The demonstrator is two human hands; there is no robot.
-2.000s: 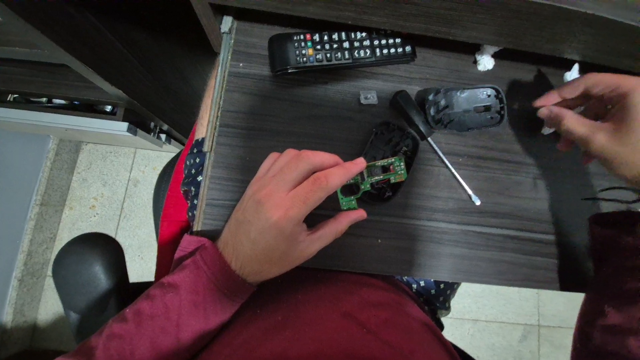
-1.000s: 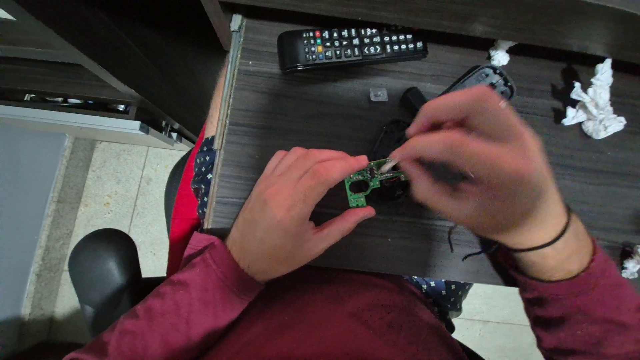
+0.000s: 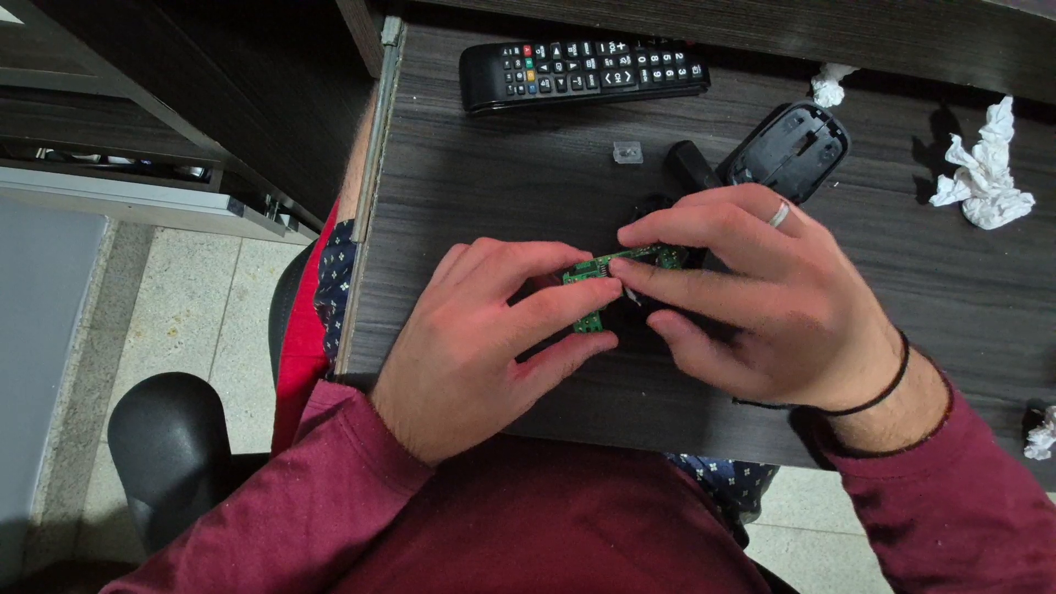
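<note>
My left hand [image 3: 503, 338] holds a small green circuit board [image 3: 587, 320] by its left end. The fingers of my right hand [image 3: 751, 297] touch the board's upper edge and right part; a small whitish bit shows between the two hands, too unclear to name. Beneath the board and my right fingers lies a dark mouse shell part, mostly hidden. Beyond my right hand is the black handle of a screwdriver [image 3: 691, 167], its shaft covered by the hand. A black computer mouse shell [image 3: 788, 153] lies beside the handle with its inside up.
Two stacked-looking black remote controls [image 3: 586, 74] lie near the back edge. A small clear plastic piece [image 3: 627, 153] sits before them. Crumpled white tissue [image 3: 986, 173] lies at the right, with a smaller wad [image 3: 829, 84] at the back. A black armrest [image 3: 171, 445] stands at lower left.
My right hand has come from the far right, near the tissue, to the circuit board. My left hand has kept hold of the board.
</note>
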